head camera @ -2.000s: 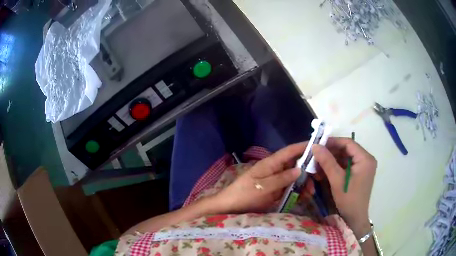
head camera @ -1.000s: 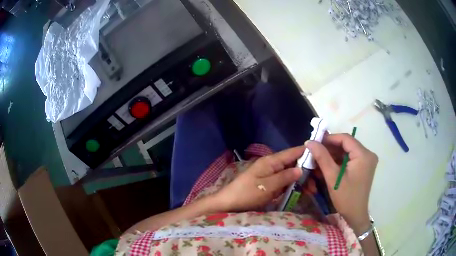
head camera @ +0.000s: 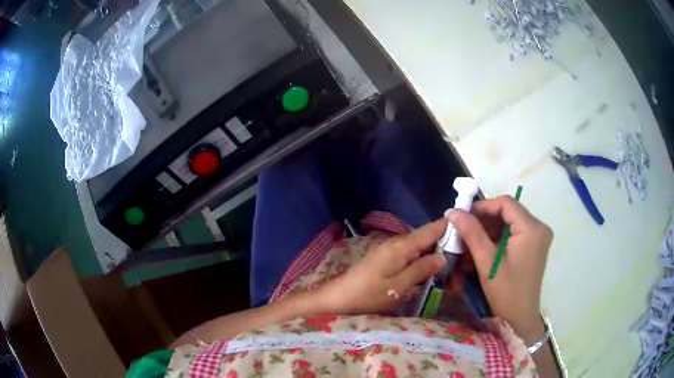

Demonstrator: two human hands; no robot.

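A white plastic device body [head camera: 463, 193] is held between both hands above the apron, its rounded end pointing up and away. Its lower part is open and dark, with a green battery [head camera: 433, 301] showing below my fingers. My left hand [head camera: 388, 272] grips its left side with thumb and fingers. My right hand [head camera: 512, 247] pinches its upper part from the right and also holds a thin green stick tool [head camera: 500, 252] that sticks up between the fingers. The fingers hide part of the body.
A machine panel [head camera: 247, 133] with green and red buttons is at left, a crumpled plastic sheet [head camera: 100, 100] on its bed. On the pale worktable [head camera: 510, 148] lie blue-handled cutters [head camera: 584, 181], small metallic parts [head camera: 528, 26] and white parts [head camera: 658, 317]. A cardboard carton [head camera: 70, 317] is lower left.
The white body has turned, and the open side seen earlier now shows as a closed white surface. The green stick has shifted slightly left in my right hand.
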